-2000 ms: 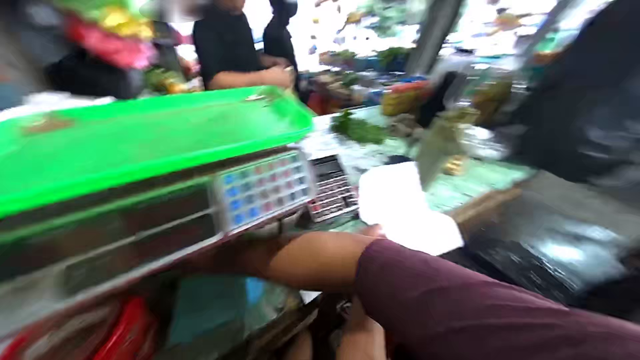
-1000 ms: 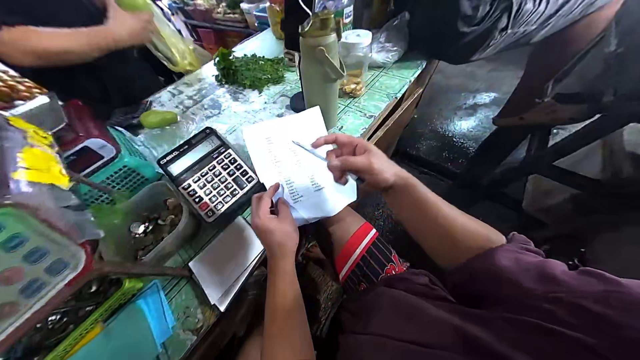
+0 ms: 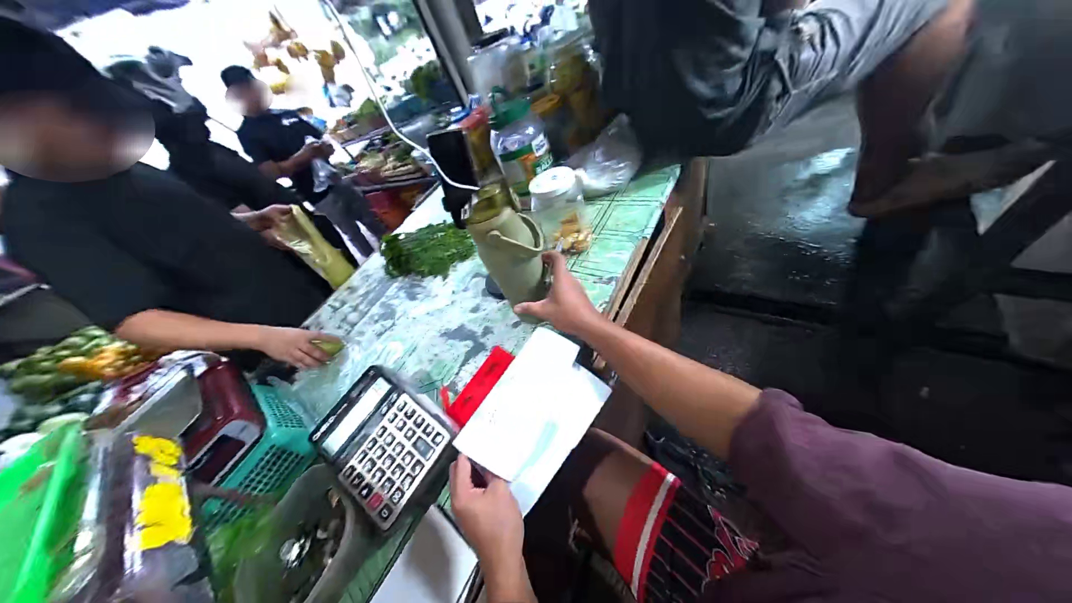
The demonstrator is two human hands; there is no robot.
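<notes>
My left hand (image 3: 487, 511) grips the lower left edge of some white paper sheets (image 3: 536, 419), which bear faint writing. A red item (image 3: 481, 387) shows from under their upper left side. My right hand (image 3: 565, 301) is around the lower part of a pale green tumbler with a loop handle (image 3: 507, 247), which leans on the table. Beside the papers lies a desk calculator (image 3: 387, 448). Left of it is a grey container of coins (image 3: 314, 540). A second white paper stack (image 3: 429, 559) lies below the calculator.
Across the table (image 3: 394, 314), a person's hand (image 3: 297, 345) touches a green vegetable. Leafy greens (image 3: 429, 249), a lidded jar (image 3: 559, 209) and a teal basket (image 3: 270, 435) stand around. Another person's bent leg (image 3: 904, 100) is at upper right.
My right hand has moved from over the paper, where it held a pen, up to the tumbler. The red item now shows beside the sheets. The person across has reached onto the table.
</notes>
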